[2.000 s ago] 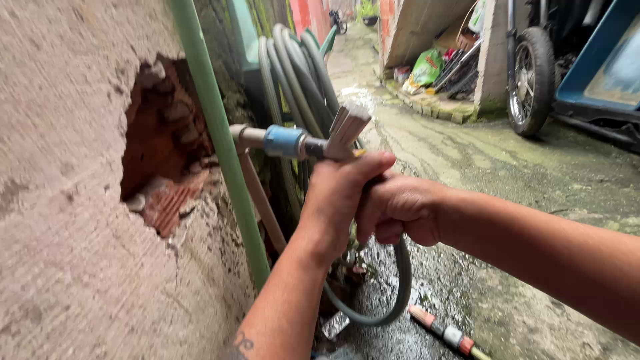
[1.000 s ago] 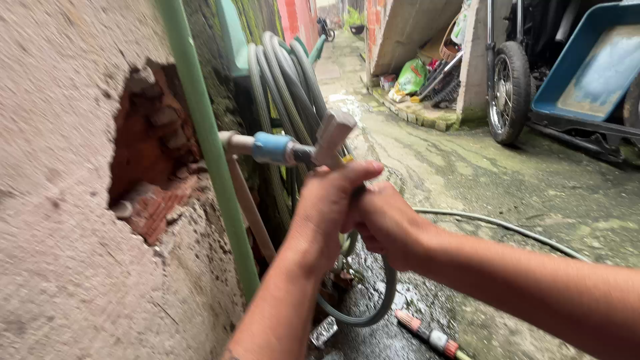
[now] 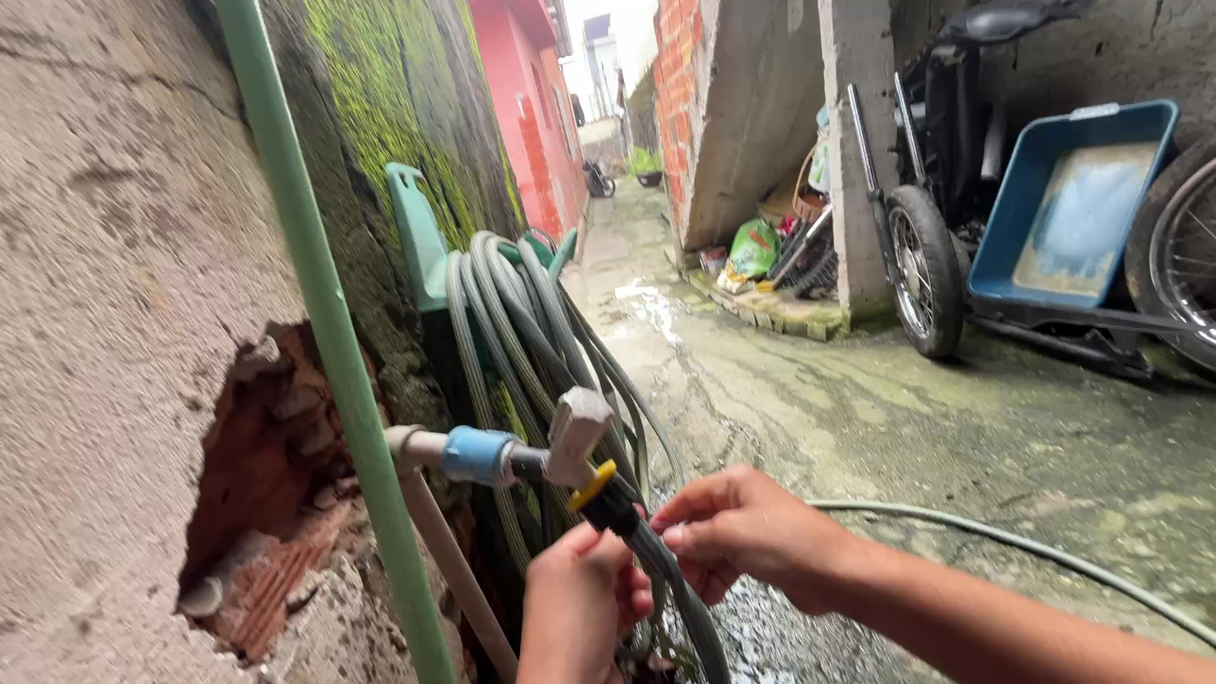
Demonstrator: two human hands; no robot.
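Observation:
A water tap with a squared grey handle sticks out from a pipe with a blue coupling. Its outlet carries a yellow ring and a black hose connector, from which a grey garden hose runs down. My left hand is just left of the hose below the connector, fingers curled. On the other side, my right hand has thumb and forefinger close together beside the connector; whether either hand touches or holds anything is unclear. Behind the tap, a coiled hose hangs on a green holder.
A green pipe runs down the wall beside a broken hole with exposed brick. Another stretch of hose crosses the wet concrete at right. Farther back are a motorcycle wheel, a blue tub and a green bag.
Both hands were clasped together around the connector just under the tap; they have come apart and moved lower, so the yellow ring and black connector now show. The view has shifted upward.

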